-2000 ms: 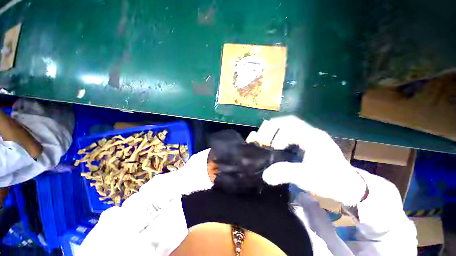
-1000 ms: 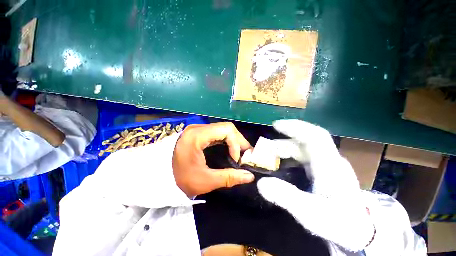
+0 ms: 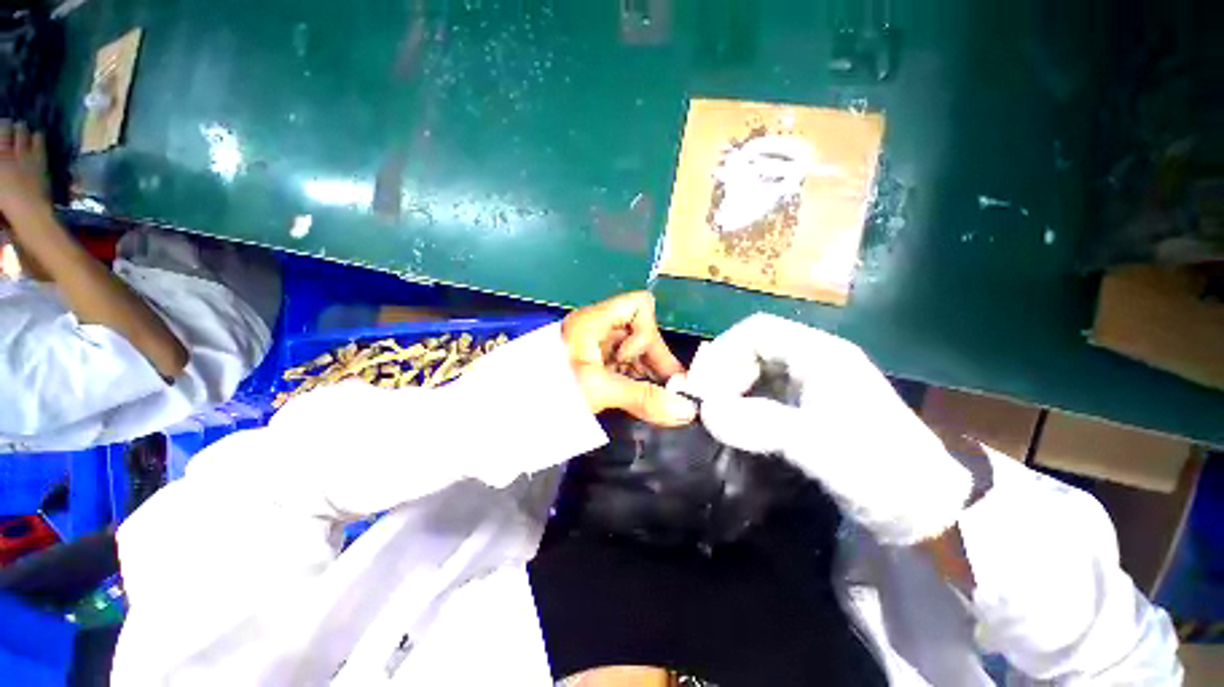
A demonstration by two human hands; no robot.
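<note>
My left hand (image 3: pixel 628 362), bare, and my right hand (image 3: pixel 832 430), in a white knit glove, meet fingertip to fingertip over my lap. Thumbs and fingers are pinched on a small dark edge of the black body (image 3: pixel 665 483). The body is a soft, dark, slightly shiny clump below the fingertips against my black top; its outline blends into the clothing. My fingers hide what else is at the pinch. The cardboard glue pad (image 3: pixel 835 201) lies flat on the green bench, with a white patch and brown stains.
A blue crate (image 3: pixel 316 322) of tan leg parts (image 3: pixel 403 362) stands at the left, partly behind my sleeve. Another person's arm (image 3: pixel 101 289) reaches to the bench farther left, near a second cardboard pad (image 3: pixel 110 91). Brown cartons (image 3: pixel 1111 450) are below the bench edge at the right.
The black body was raised between my hands, then low and mostly hidden. A pale piece seen at my fingers one second ago no longer shows. My fingertips have closed together.
</note>
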